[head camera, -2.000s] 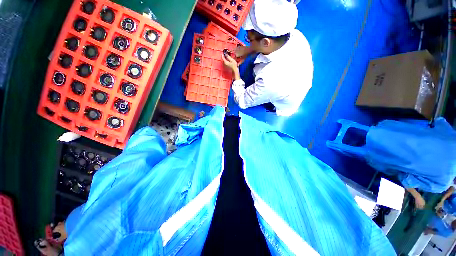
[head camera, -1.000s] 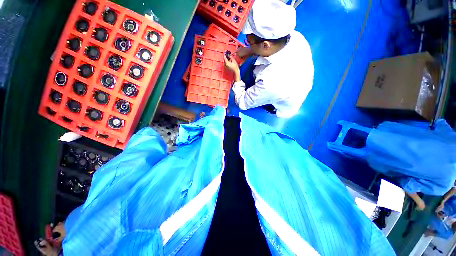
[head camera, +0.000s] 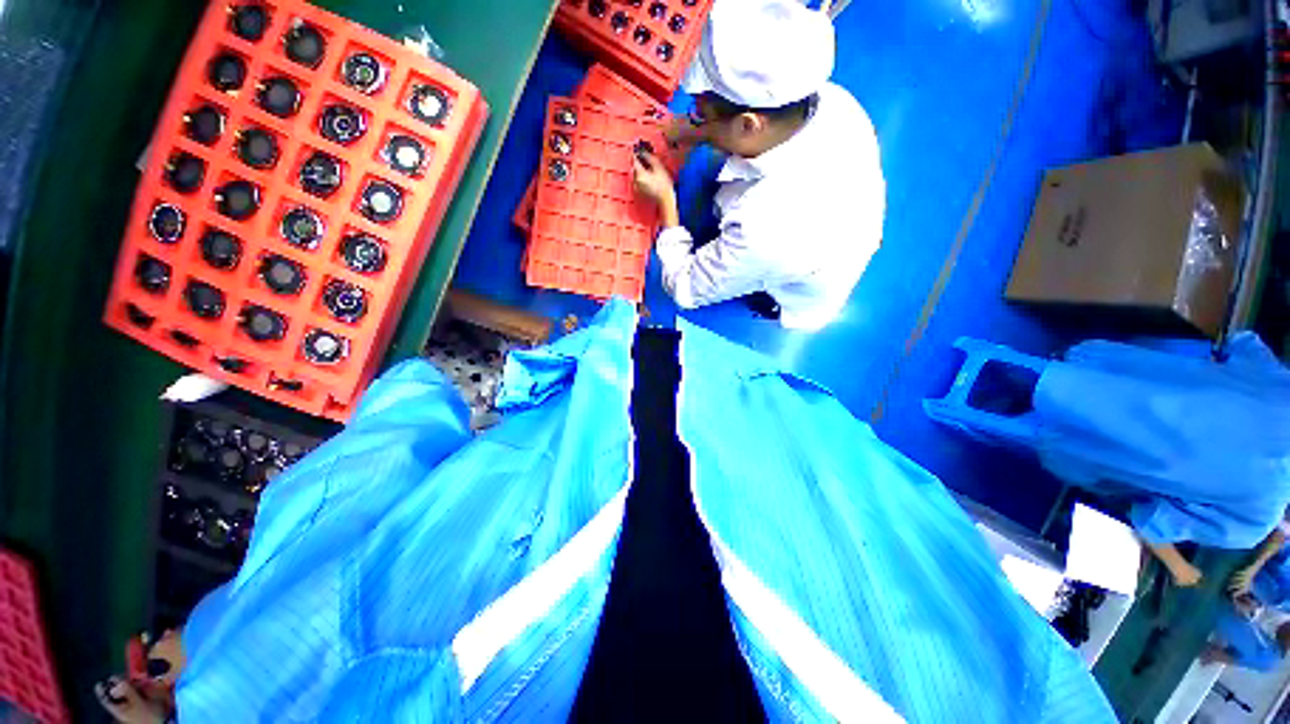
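Note:
At the lower left edge a small, partly cut-off hand (head camera: 142, 682) shows beside the blue smock sleeve, with something reddish and dark at its fingers; whether it is my left hand and what it holds, I cannot tell. My right hand is not in view. Nearest in front, an orange-red compartment tray (head camera: 269, 205) lies tilted on the green bench (head camera: 474, 156). Most of its pockets hold round dark parts, some with pale or silvery faces. A black parts tray (head camera: 191, 545) filled with metal parts is partly hidden by my smock (head camera: 382, 538).
A person in white (head camera: 799, 198) handles a dark part over a mostly empty orange tray (head camera: 594, 219). Another filled orange tray (head camera: 644, 36) lies behind. At the right are a cardboard box (head camera: 1111, 234), a blue stool (head camera: 976, 389), a person in blue (head camera: 1174, 424) and an open white carton (head camera: 1103, 559).
The person in white has shifted their head and hands slightly. The view has moved a little. The large tray and its parts look the same.

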